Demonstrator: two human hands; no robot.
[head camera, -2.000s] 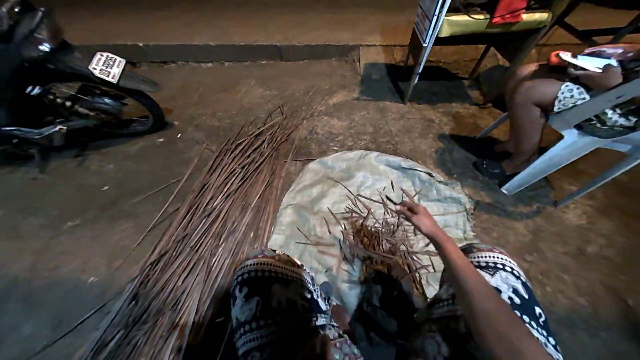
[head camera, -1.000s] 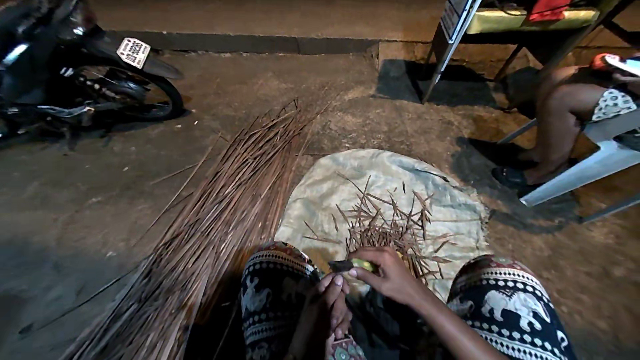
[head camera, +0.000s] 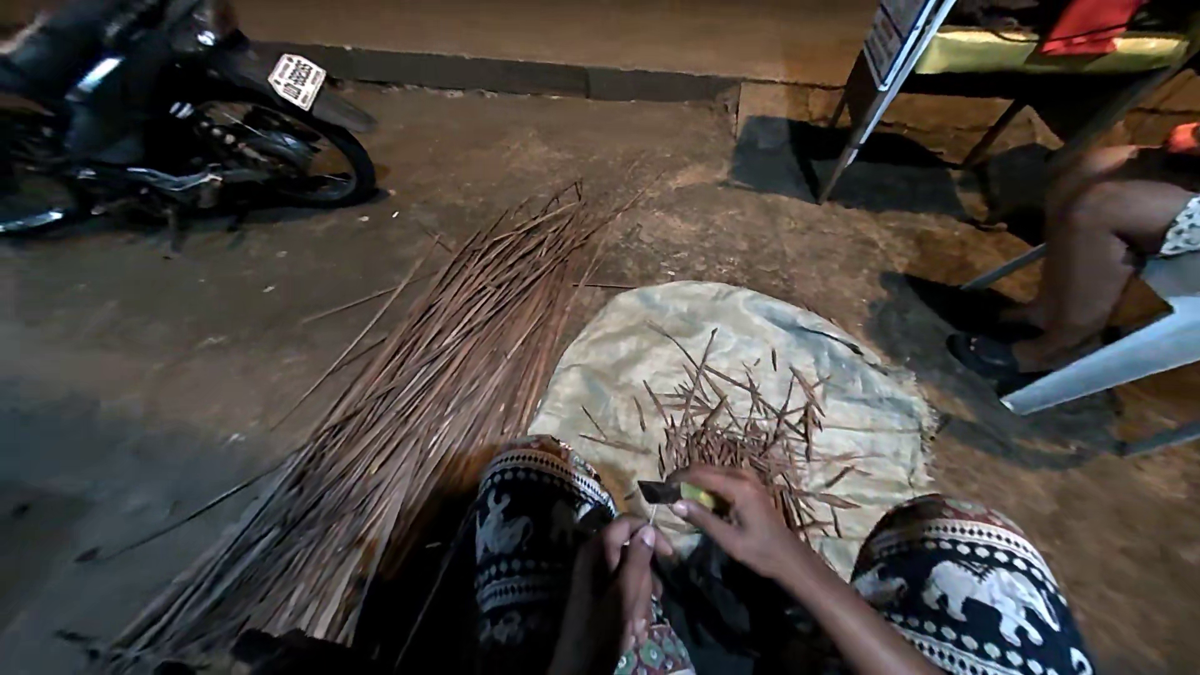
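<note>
My right hand (head camera: 741, 516) holds a small knife (head camera: 662, 492) with a yellow-green handle, its dark blade pointing left. Just below the blade, my left hand (head camera: 633, 562) pinches a thin pale strip (head camera: 653, 514), whose lower part is hidden. Both hands are between my knees, over the near edge of a pale woven cloth or sack (head camera: 609, 361) on the ground. Short brown cut pieces (head camera: 727, 431) are heaped on it beyond my hands. To the left lies a large bundle of long, dry brown stalks or leaf strips (head camera: 450, 375).
A motorcycle (head camera: 272, 150) is parked at the upper left. On the right, a seated person's leg (head camera: 1092, 253) shows beside a pale plastic chair (head camera: 1106, 366). A table with a yellow top (head camera: 1003, 54) stands at the upper right. A low kerb (head camera: 450, 73) runs along the back.
My right hand, earlier stretched out over the cut pieces, has come back towards my lap and is beside my left hand, which was not visible two seconds ago.
</note>
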